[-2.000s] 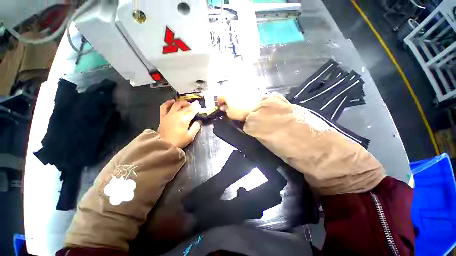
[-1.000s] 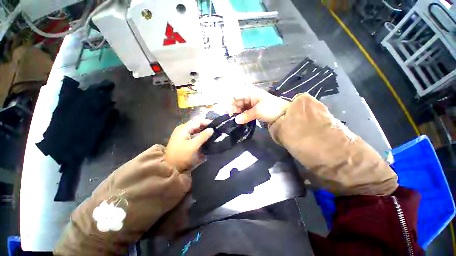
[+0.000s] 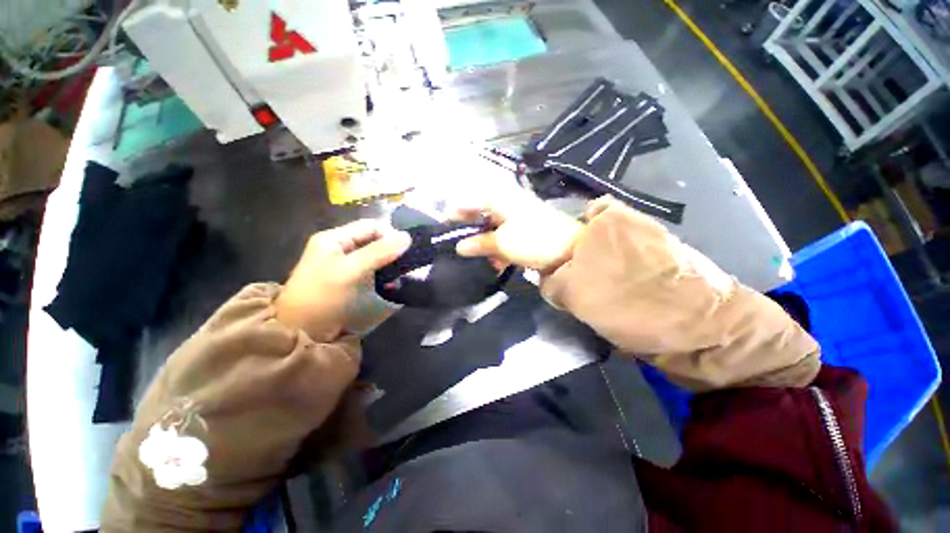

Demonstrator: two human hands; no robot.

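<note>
My left hand (image 3: 339,273) and my right hand (image 3: 521,237) hold a looped black fabric piece (image 3: 443,276) between them, in front of the sewing machine head (image 3: 302,62). A short pale zipper line shows on the piece between my fingertips. The yellow plate (image 3: 354,181) is uncovered below the head. Flat black fabric pieces (image 3: 417,359) lie before my lap. A fanned pile of zippers (image 3: 609,130) with pale lines lies at the right. The needle area is washed out by glare.
A heap of black fabric (image 3: 125,245) lies at the far left of the grey table (image 3: 682,156). A blue bin (image 3: 885,344) with something dark inside is below the table's right edge. A white metal rack (image 3: 849,78) and a yellow floor line (image 3: 766,99) are beyond it.
Both hands have drawn the black piece out from under the machine head toward me, uncovering the yellow plate. The piece is now opened into a loop. The view has shifted.
</note>
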